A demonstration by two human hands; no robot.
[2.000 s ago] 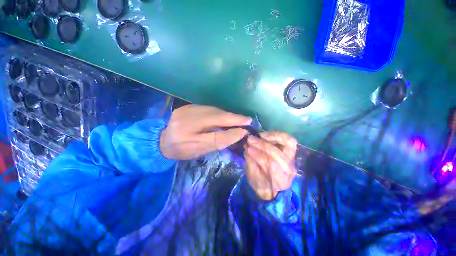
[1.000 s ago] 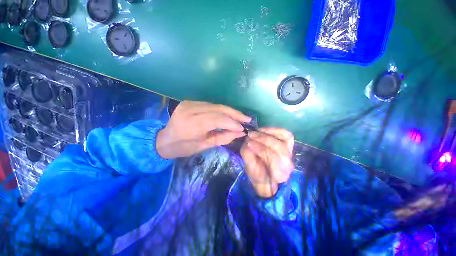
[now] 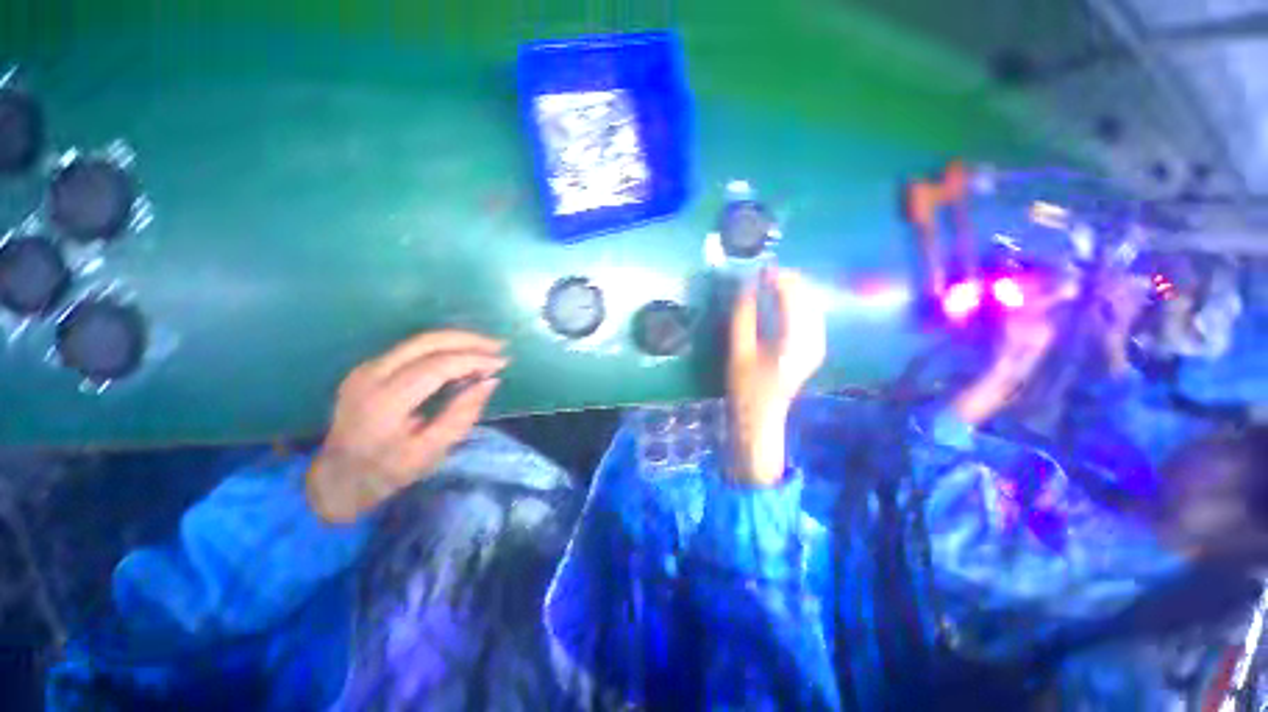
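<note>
The picture is blurred. My left hand (image 3: 406,420) is over the table's front edge, fingers curved, thumb apart, with nothing visible in it. My right hand (image 3: 776,345) reaches over the table, its fingers a little apart and their tips just below a dark round housing (image 3: 747,230) on clear film; contact cannot be told. A housing with a pale face and black rim (image 3: 573,306) lies between my hands. Another dark housing (image 3: 663,328) lies just right of it.
A blue bin (image 3: 676,132) with silvery pins (image 3: 595,150) stands beyond the housings on the green table (image 3: 306,209). Several dark discs on film, one near the front (image 3: 100,338), lie at left. An orange fixture (image 3: 939,223) and another person's hand (image 3: 1012,365) are at right.
The view has swung right. My hands, earlier together on a dark part, are now apart and the right one reaches forward. A dark housing now lies beside the pale-faced one.
</note>
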